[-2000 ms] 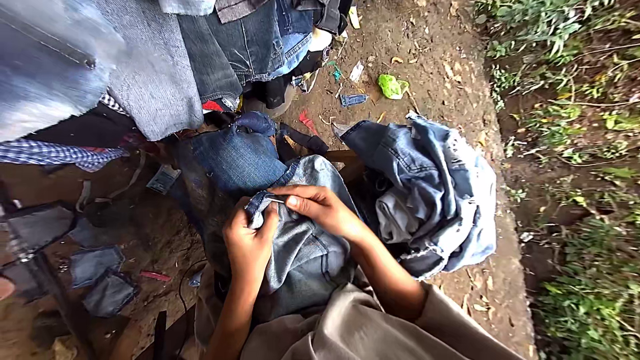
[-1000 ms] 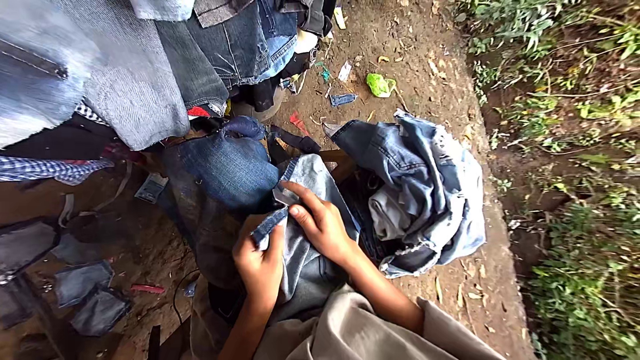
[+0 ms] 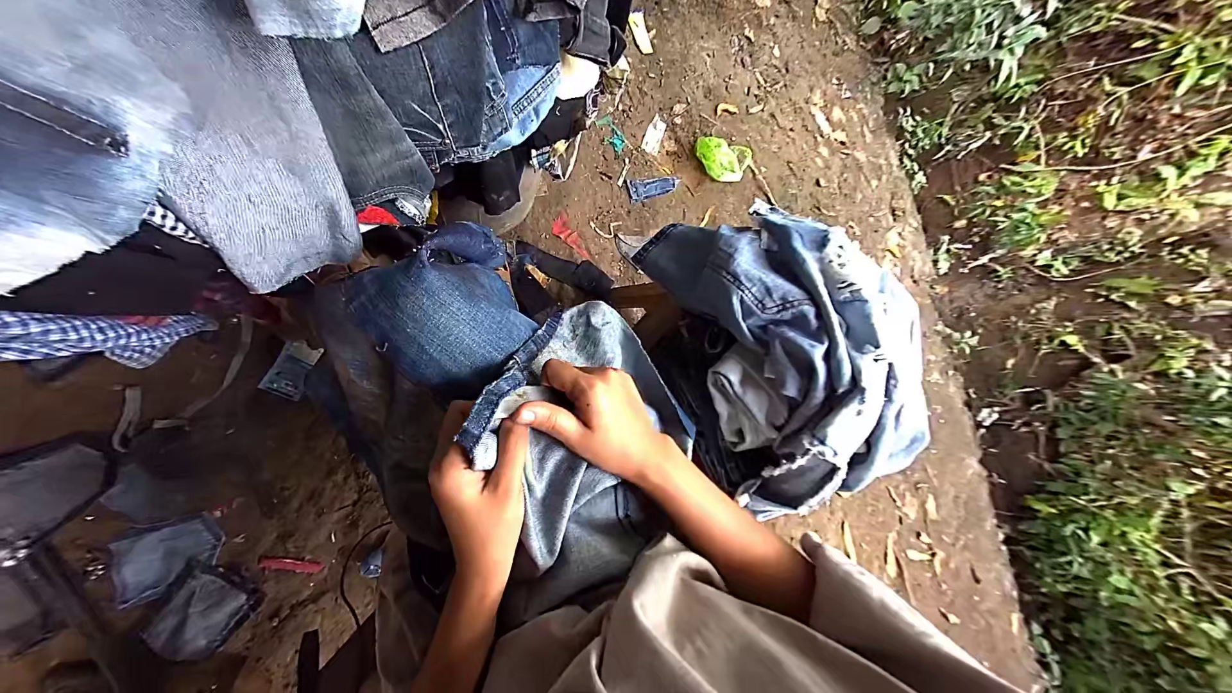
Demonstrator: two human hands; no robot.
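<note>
A grey-blue denim piece (image 3: 577, 481) lies over my lap, its darker seamed edge (image 3: 505, 390) raised between my hands. My left hand (image 3: 481, 481) grips the cloth near the lower end of that edge, thumb on top and fingers folded beneath. My right hand (image 3: 602, 419) pinches the pale cloth just right of the edge, its thumb close to the left thumb. Whether either hand holds a small tool is hidden. Darker blue denim (image 3: 438, 322) lies just beyond my hands.
Bundled ripped jeans (image 3: 808, 337) sit at the right. Hanging or piled denim garments (image 3: 250, 135) fill the upper left. Cut denim pockets (image 3: 164, 558) lie on the dirt at lower left. A green plastic scrap (image 3: 720, 159) is on the ground, with plants (image 3: 1136, 500) along the right.
The dark seamed edge, bunched small between my fingers two seconds ago, now stretches out longer and slanted. My right hand has shifted down along the cloth, nearer my left.
</note>
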